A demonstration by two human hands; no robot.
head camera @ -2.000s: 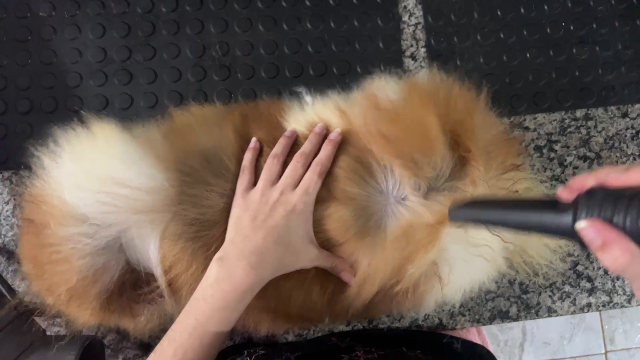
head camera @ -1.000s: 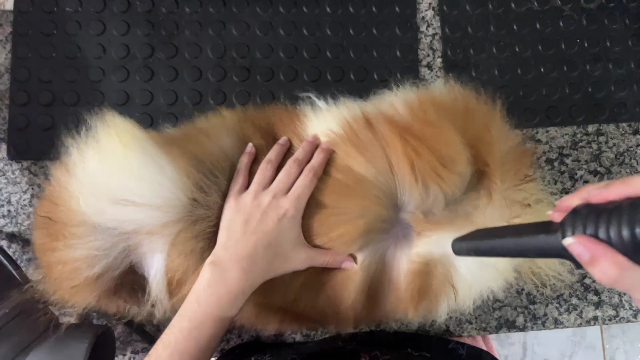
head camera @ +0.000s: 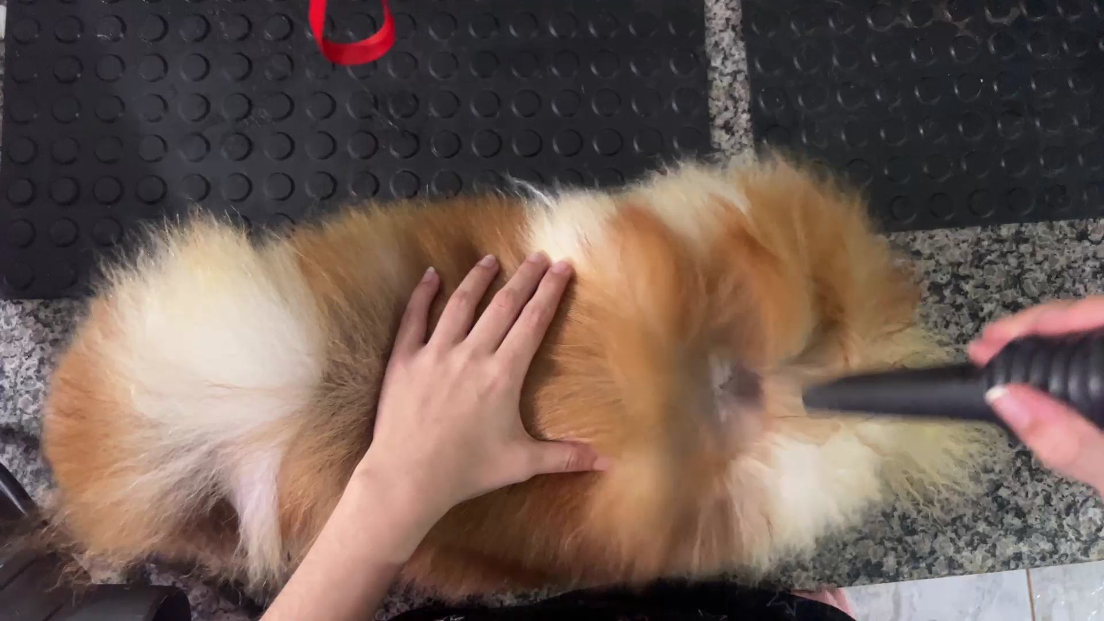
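Note:
A fluffy orange and white dog [head camera: 655, 345] lies on its side across a granite surface and a black mat. My left hand [head camera: 470, 397] rests flat on the middle of its body, fingers spread and thumb pointing right. At the right edge, my right hand [head camera: 1048, 388] grips the ribbed hose end of a black pet dryer nozzle [head camera: 897, 392]. The nozzle's tip points left at the coat, where the fur parts around a pale patch of skin. The part of the hose beyond my right hand is out of frame.
Black rubber mats with raised round studs [head camera: 276, 103] cover the far part of the speckled granite surface [head camera: 992, 267]. A red strap loop [head camera: 355, 47] hangs at the top. Black equipment [head camera: 112, 602] stands at the lower left, and pale floor tiles [head camera: 940, 597] show at the lower right.
The parted spot in the fur has shifted along with the nozzle's airflow. My left hand stays on the dog's body. The red loop has come into view at the top.

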